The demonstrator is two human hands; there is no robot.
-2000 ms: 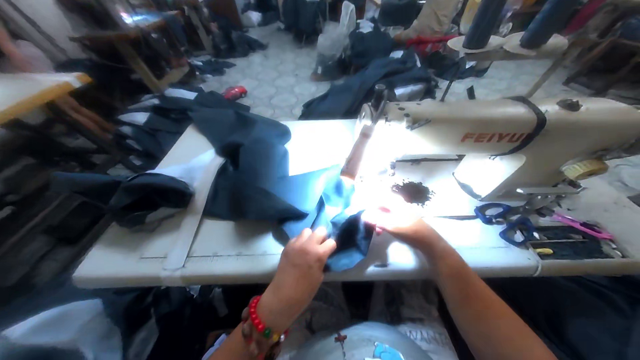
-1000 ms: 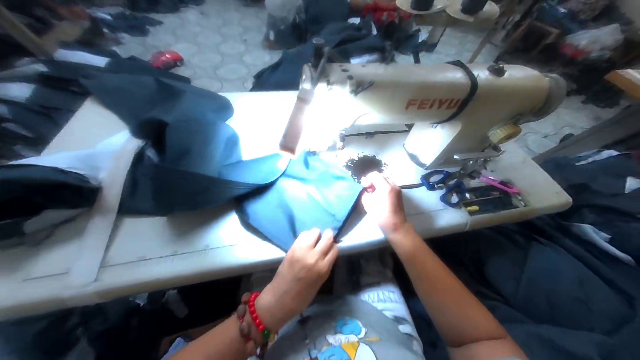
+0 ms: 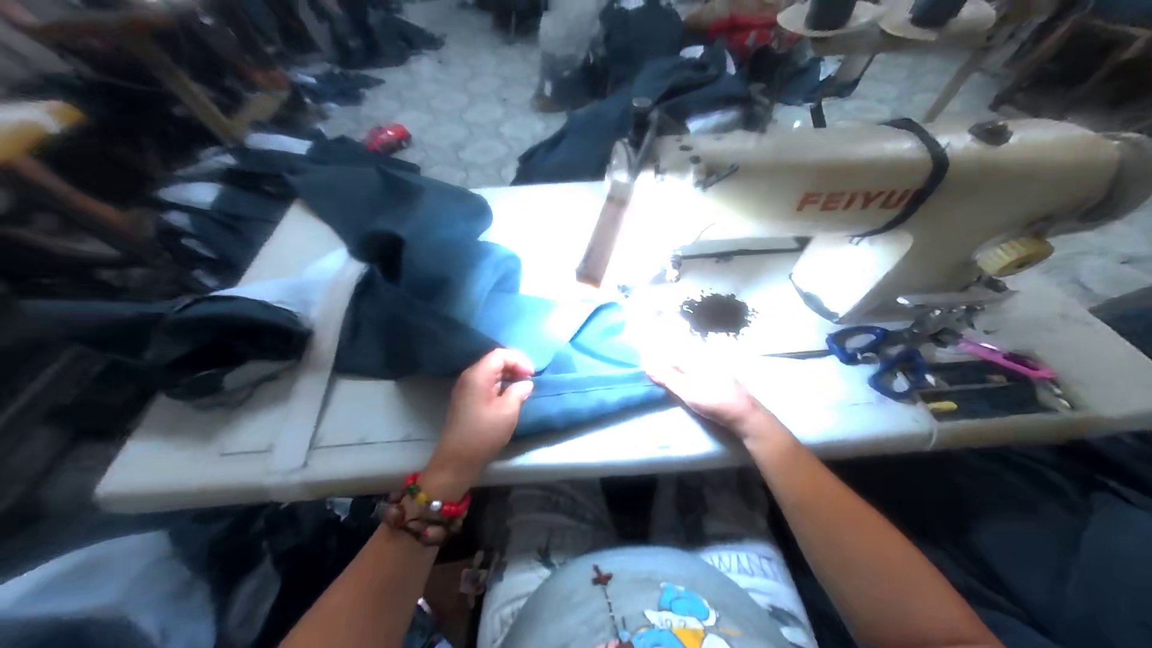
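Dark blue fabric [image 3: 423, 243] lies across the left of the white sewing table and runs toward the needle area of the Feiyue sewing machine [image 3: 855, 180]. My left hand [image 3: 490, 400] pinches the fabric's edge between thumb and fingers, near a seamed fold [image 3: 585, 396]. At the right end of that fold, my right hand [image 3: 706, 391] rests with its fingertips on the cloth, partly washed out by the lamp's glare. A pale strip [image 3: 319, 369] hangs over the table's front edge at the left. The needle and presser foot are lost in glare.
Blue-handled scissors [image 3: 886, 355] and a pink-handled tool [image 3: 1008, 360] lie right of my right hand, by a small tray [image 3: 981, 396]. Thread cones [image 3: 828, 13] stand behind the machine. Piled dark garments [image 3: 216, 207] lie beyond the table's left end; a red object [image 3: 389, 138] is on the floor.
The fabric was spread flat in a broad panel between my hands one second ago; now its near edge is folded over into a narrow band. My left hand has moved away from my right.
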